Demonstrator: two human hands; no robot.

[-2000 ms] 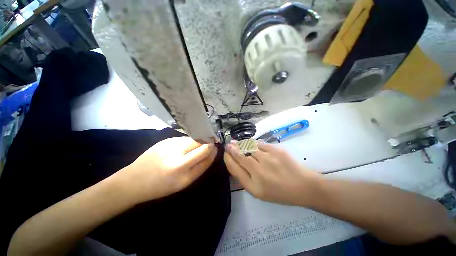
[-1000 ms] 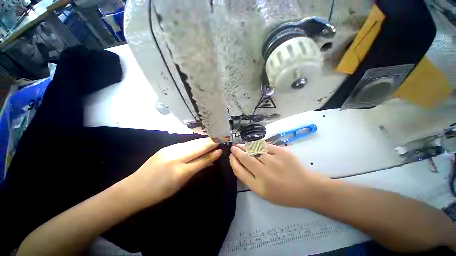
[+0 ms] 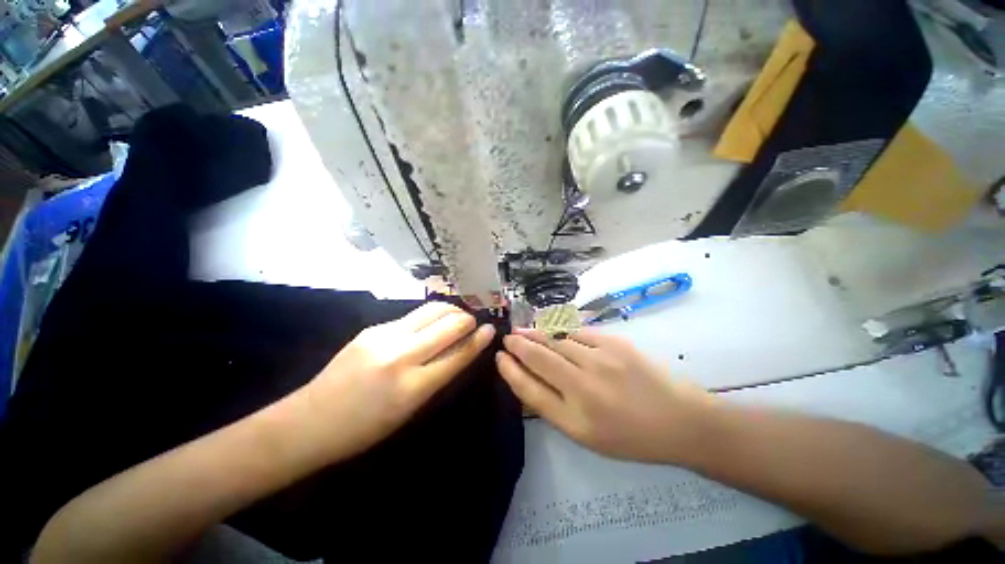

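The black garment piece [image 3: 265,364] lies limp over the white table, left of and under the needle area. My left hand [image 3: 399,358] rests on it, fingertips at the cloth edge by the presser foot [image 3: 501,303]. My right hand [image 3: 601,386] is just right of the foot, its thumb and fingertips at the same cloth edge, beside the ribbed pale yellow part [image 3: 558,321]. Both hands are bare and hold the cloth edge between them. The fingertips partly hide the edge. The off-white sewing machine [image 3: 518,132] stands above the hands.
Blue thread snips [image 3: 650,295] lie right of the needle. A white ribbed knob [image 3: 623,143] is on the machine head. A blue crate [image 3: 44,237] stands at the left under the cloth. A printed ruler [image 3: 628,516] runs along the table's front.
The camera view has shifted, moving the machine within the picture. My left fingertips sit slightly farther from the foot, and a folded bit of dark cloth shows there. Both hands remain at the cloth edge.
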